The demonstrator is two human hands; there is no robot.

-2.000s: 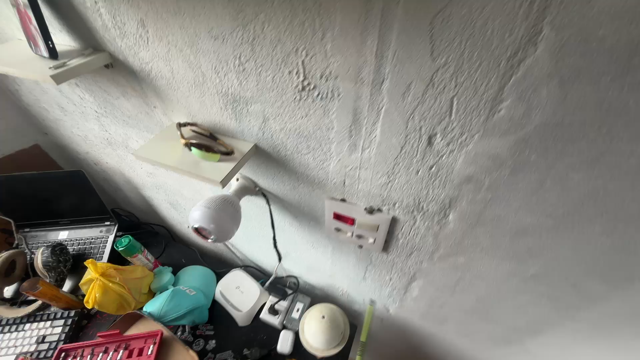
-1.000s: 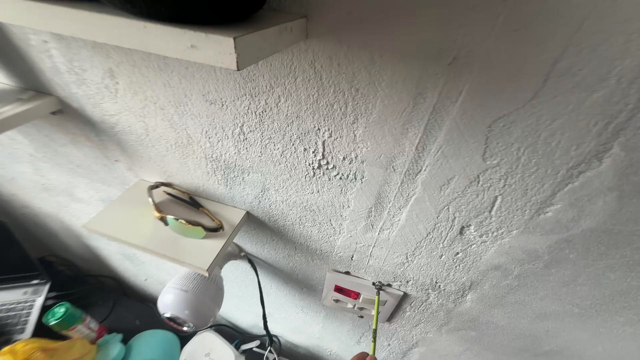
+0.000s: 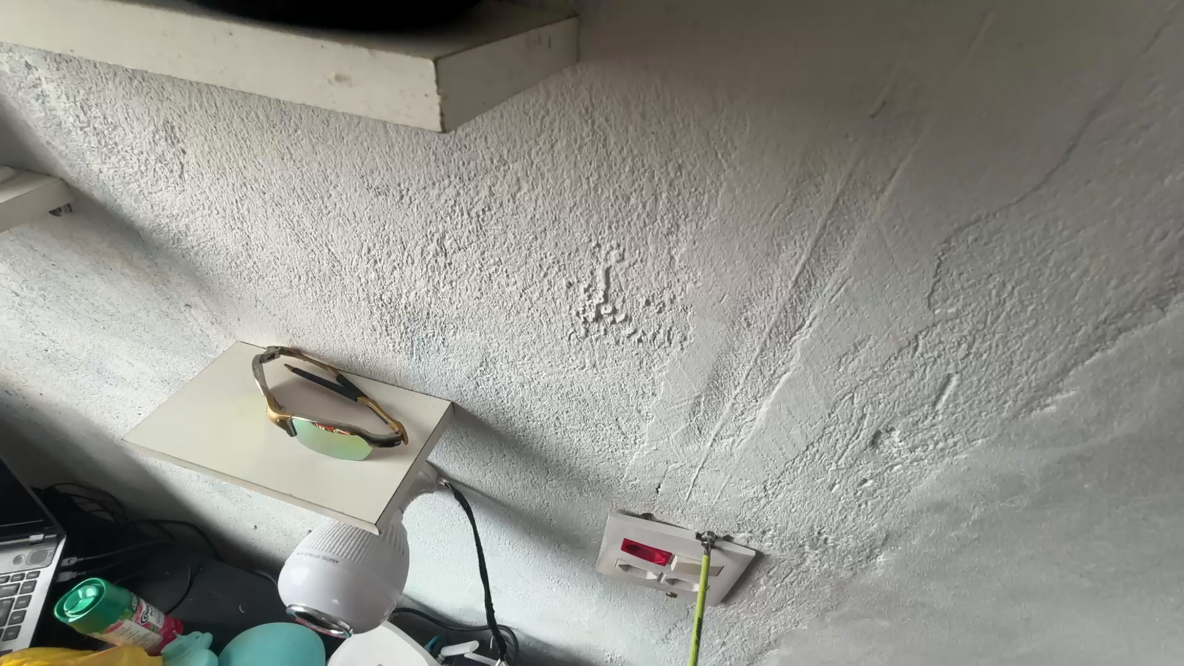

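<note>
A thin yellow-green stick or shaft (image 3: 700,606) rises from the bottom edge, its dark tip over the upper right part of a white wall plate (image 3: 735,566). The plate holds a red insert (image 3: 647,552) and pale switches or sockets, and it sits on the rough plaster wall (image 3: 518,231). Neither of my hands is visible; whatever holds the lower end of the stick is below the view. Whether the tip touches the plate or a screw there cannot be told.
Sunglasses (image 3: 333,441) lie on a small white shelf (image 3: 203,416), above a white lamp-shaped device (image 3: 344,573) with a black cable (image 3: 481,546). A thick shelf (image 3: 361,79) juts out at the top. At lower left are a laptop (image 3: 23,564) and a green-capped container (image 3: 116,615).
The yellow-green stick, lower and right of the plate two seconds ago, now reaches over it. A fingertip seen at its lower end one second ago is out of view. The view has moved closer to the wall.
</note>
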